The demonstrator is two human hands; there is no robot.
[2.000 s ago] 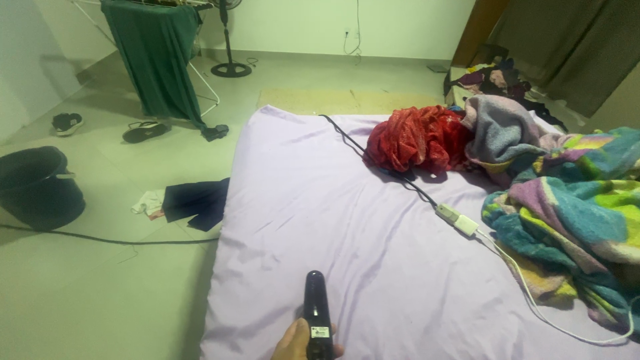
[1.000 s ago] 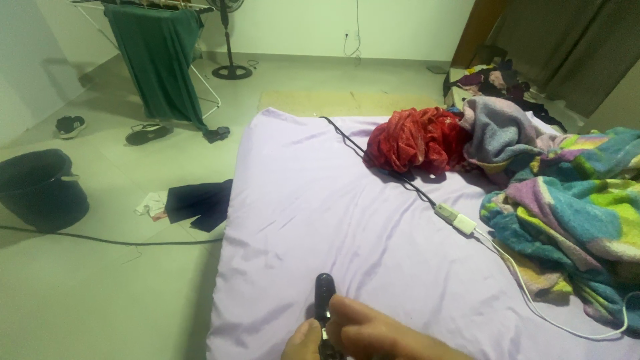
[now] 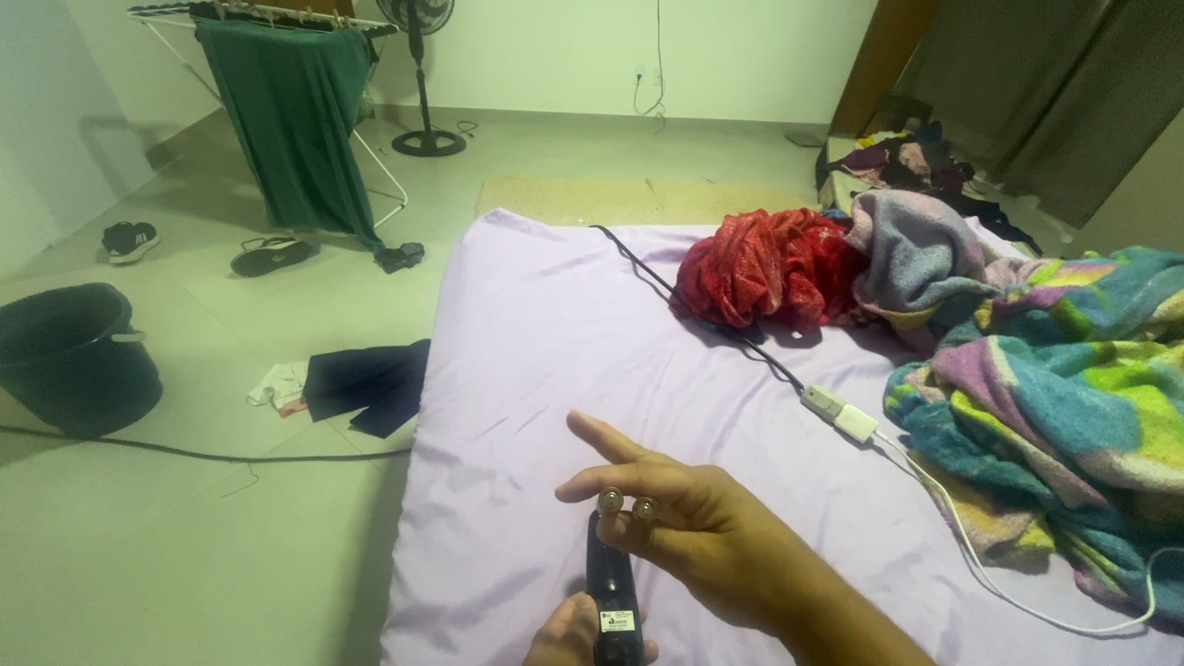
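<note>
My left hand (image 3: pixel 572 634) grips a black LG remote control (image 3: pixel 610 564) at the bottom centre, its labelled underside facing up. Just above the remote, my right hand (image 3: pixel 689 518) pinches two small cylindrical batteries (image 3: pixel 610 500) between thumb and fingers, their ends facing me; two of its fingers stretch to the left. Both hands are over a bed with a lilac sheet (image 3: pixel 518 370). Whether the battery compartment is uncovered, I cannot tell.
Red cloth (image 3: pixel 758 268) and a multicoloured blanket (image 3: pixel 1045 388) lie on the bed's right side. A white charger (image 3: pixel 851 421) joins a black extension cord (image 3: pixel 647 268). On the floor at left are a black bucket (image 3: pixel 74 370), dark clothing (image 3: pixel 370 379) and shoes (image 3: pixel 129 240).
My right hand was out of view at first, then came to the remote. It is now above the remote, with two batteries showing between its fingers. My left hand still grips the remote.
</note>
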